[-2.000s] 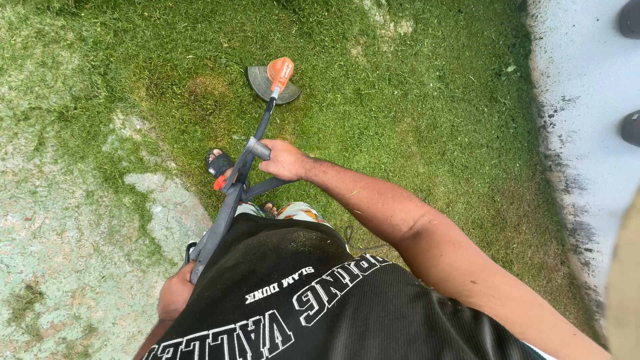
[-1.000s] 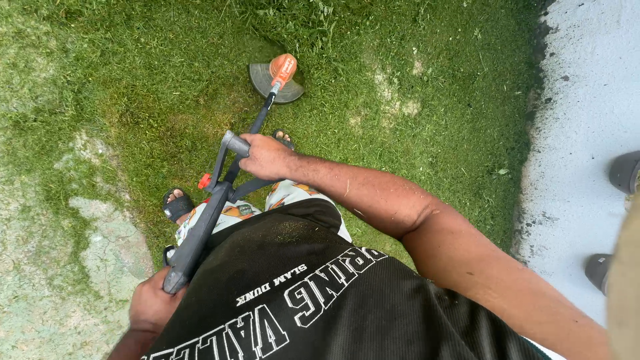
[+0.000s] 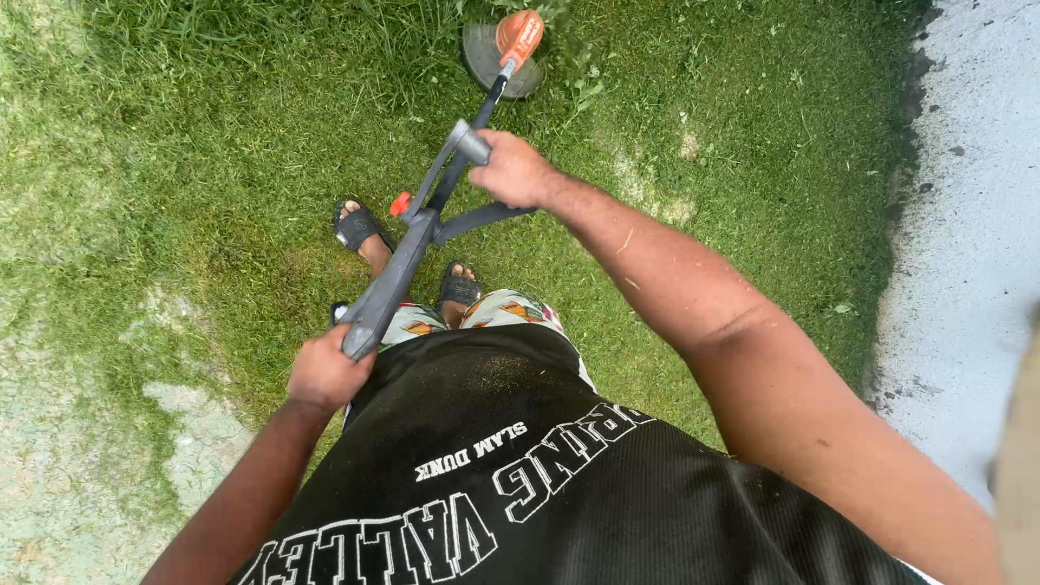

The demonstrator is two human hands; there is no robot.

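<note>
A string trimmer with a grey and black shaft (image 3: 445, 188) runs diagonally from my waist up to its orange head (image 3: 520, 36). Beside the head is a dark round guard (image 3: 485, 61), over the grass. My left hand (image 3: 329, 367) is closed around the rear end of the grey rear handle (image 3: 388, 291). Farther along the shaft, my right hand (image 3: 512, 171) grips the grey front handle (image 3: 471, 145). A red knob (image 3: 400, 204) sticks out on the left where the handle meets the shaft. My fingertips are partly hidden on both hands.
Both my feet, in dark sandals (image 3: 355, 225), stand on short grass (image 3: 268, 187). Taller grass and weeds (image 3: 325, 41) grow at the top. A pale, stained wall or slab (image 3: 967, 203) edges the right side, and bare greenish ground (image 3: 199, 439) lies at lower left.
The trimmer head has moved from short grass to the edge of taller weeds. My feet have shifted on the grass. Both hands keep their hold on the trimmer.
</note>
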